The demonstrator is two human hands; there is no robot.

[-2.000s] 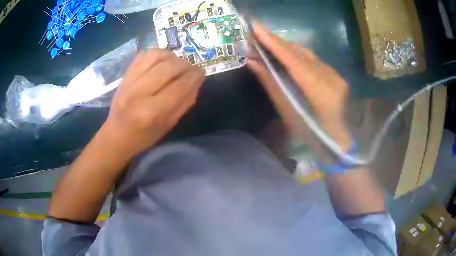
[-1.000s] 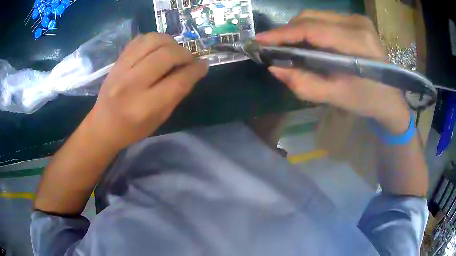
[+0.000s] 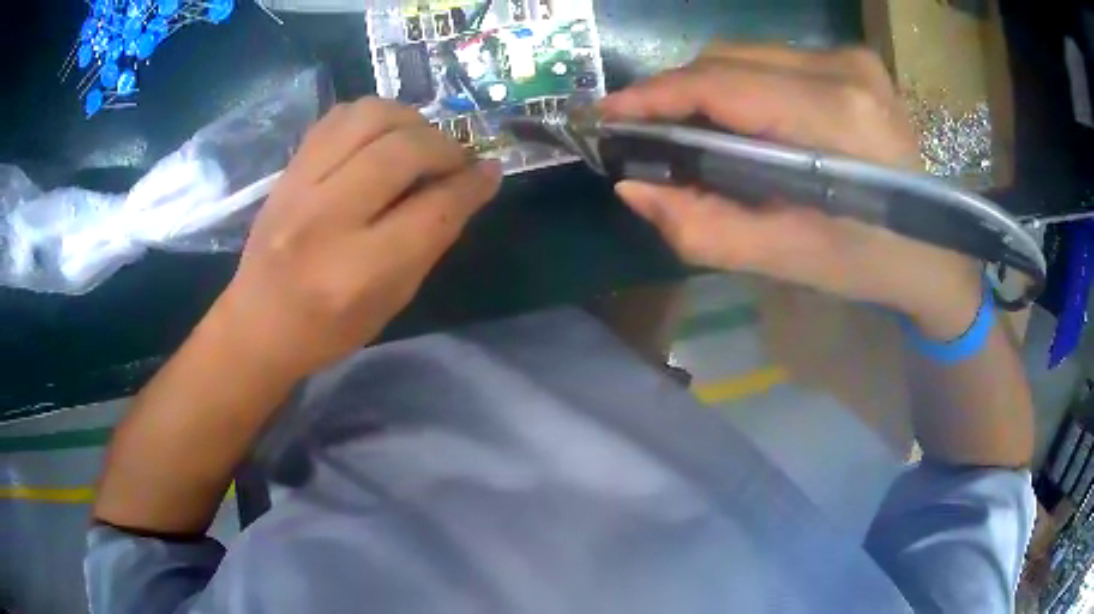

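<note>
A white open power strip housing (image 3: 386, 74) lies at the top centre, cut off by the picture's top edge. It holds a green circuit board (image 3: 552, 74), metal contacts and a blue disc. My right hand (image 3: 768, 156) grips a dark soldering iron (image 3: 720, 166) from the right; its tip end is over the housing's near edge. My left hand (image 3: 360, 216) is at the housing's near left corner, fingers pinched together; what they hold is hidden. A white power cord (image 3: 246, 194) runs from under the left hand into a clear plastic bag (image 3: 114, 222).
A pile of blue disc components (image 3: 126, 46) with wire legs lies at the top left of the dark green bench (image 3: 528, 246). A cardboard tray (image 3: 942, 60) with silvery bits stands at the right, partly behind the right hand. A blue band is on the right wrist.
From two seconds to one second ago, the right hand turned the iron from steep to nearly level, over the housing's near edge. Since then both hands have barely moved; the view has shifted slightly.
</note>
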